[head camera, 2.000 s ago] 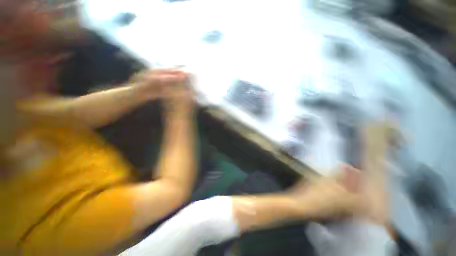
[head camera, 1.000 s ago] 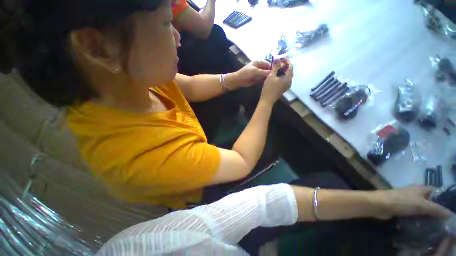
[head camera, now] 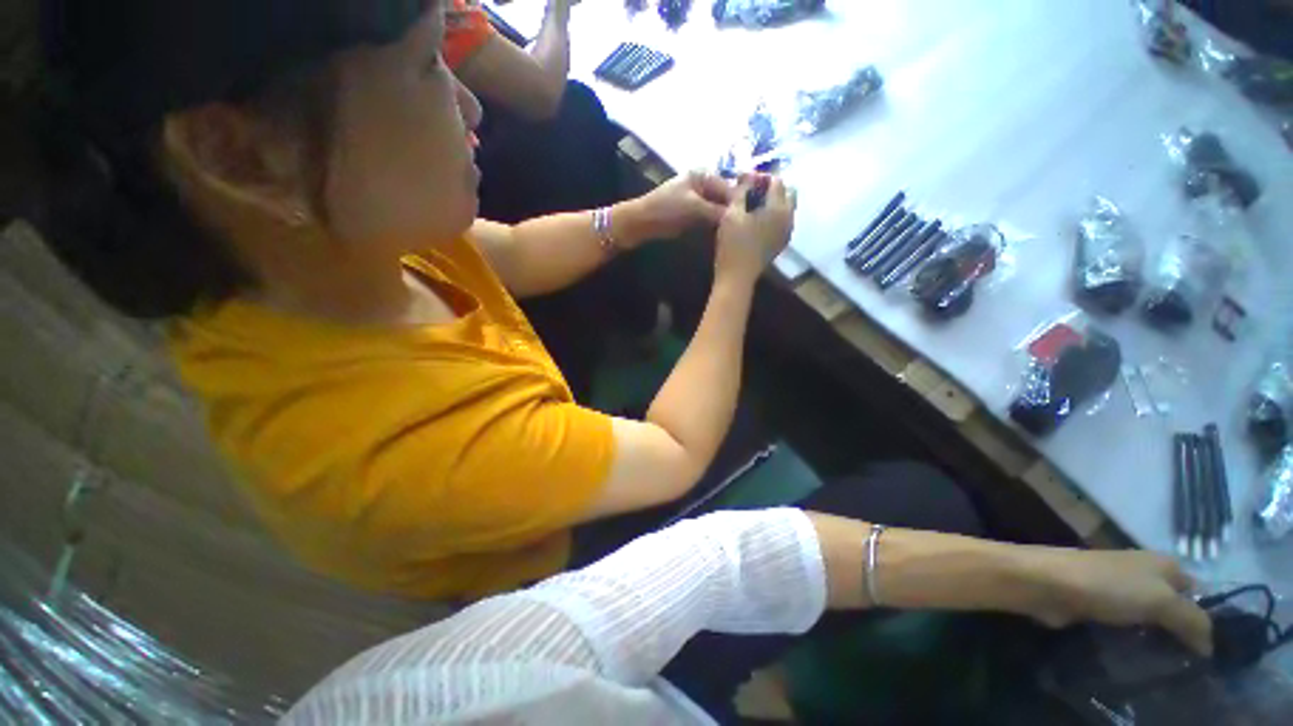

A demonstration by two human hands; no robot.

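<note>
My left hand (head camera: 1134,593) reaches in from the lower left, white sleeve and bracelet on the arm. Its fingers bend down at the lower right, beside a black part with a cord (head camera: 1239,633). Thin clear film, seemingly a plastic bag (head camera: 1134,678), lies below the fingers; whether they grip it is unclear. My right hand is not in view. Several black rods with pale tips (head camera: 1201,489) lie side by side above my hand. A filled bag with a red patch (head camera: 1064,376) lies near the table edge.
A neighbour in yellow (head camera: 411,426) sits at the left, holding small dark and red pieces. More black rods (head camera: 893,238) and filled bags (head camera: 1106,263) lie on the white table. Its wooden edge (head camera: 936,390) runs diagonally. Clear film (head camera: 114,638) is at the lower left.
The view has shifted slightly, so the table goods sit further left. My left hand has moved off the corded part, which now shows more, as do the nearby rods.
</note>
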